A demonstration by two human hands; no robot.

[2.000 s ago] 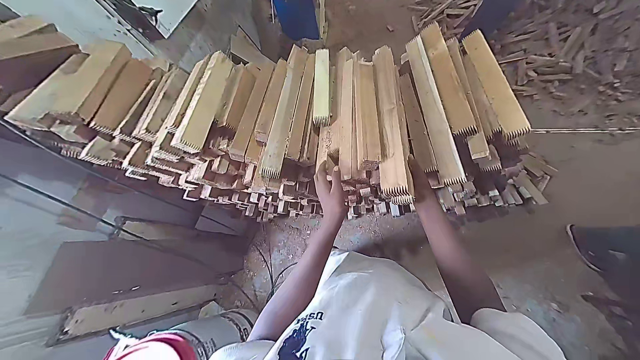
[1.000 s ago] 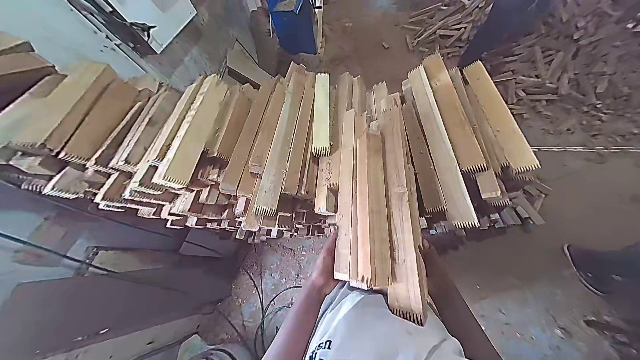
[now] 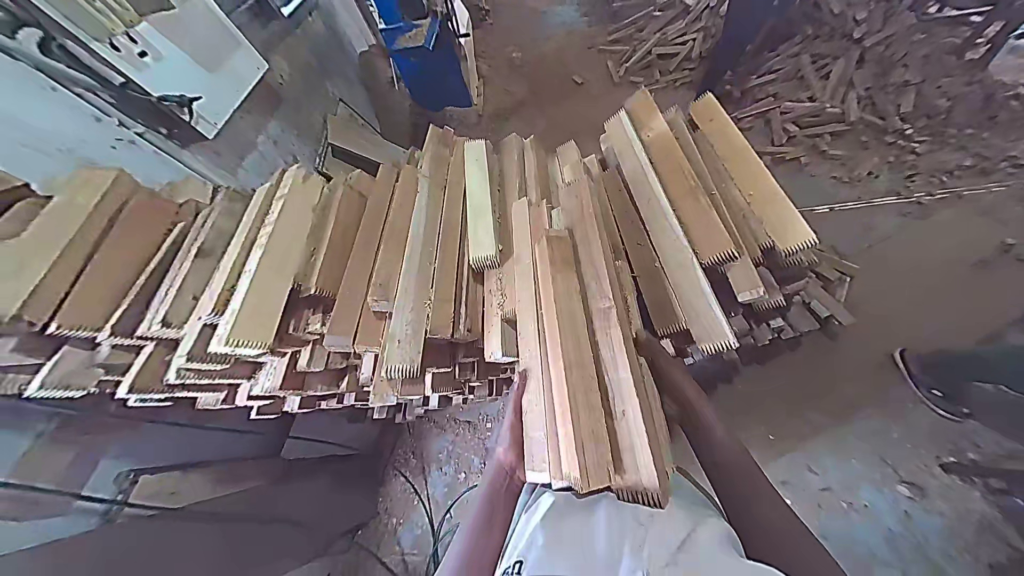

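A bundle of several wooden boards (image 3: 580,360) lies between my two hands, with its near ends against my shirt and finger-joint teeth cut in some of those ends. My left hand (image 3: 512,428) presses on the bundle's left side. Against its right side is my right hand (image 3: 660,372), whose fingers are partly hidden by the wood. The bundle's far end overlaps a long stack of finger-jointed boards (image 3: 408,280) that spreads to both sides. A pale short board (image 3: 481,204) rests on the stack just left of the bundle.
Beyond the stack stands a blue machine or bin (image 3: 436,64). Wood offcuts (image 3: 848,88) are heaped on the floor at the upper right. Dark cables (image 3: 432,512) lie near my left arm. A person's shoe (image 3: 928,388) shows at the right edge.
Two seconds ago my hands were at the near edge of the stack. Boards between them have since been drawn toward my body, and my right hand has shifted farther along the bundle's side.
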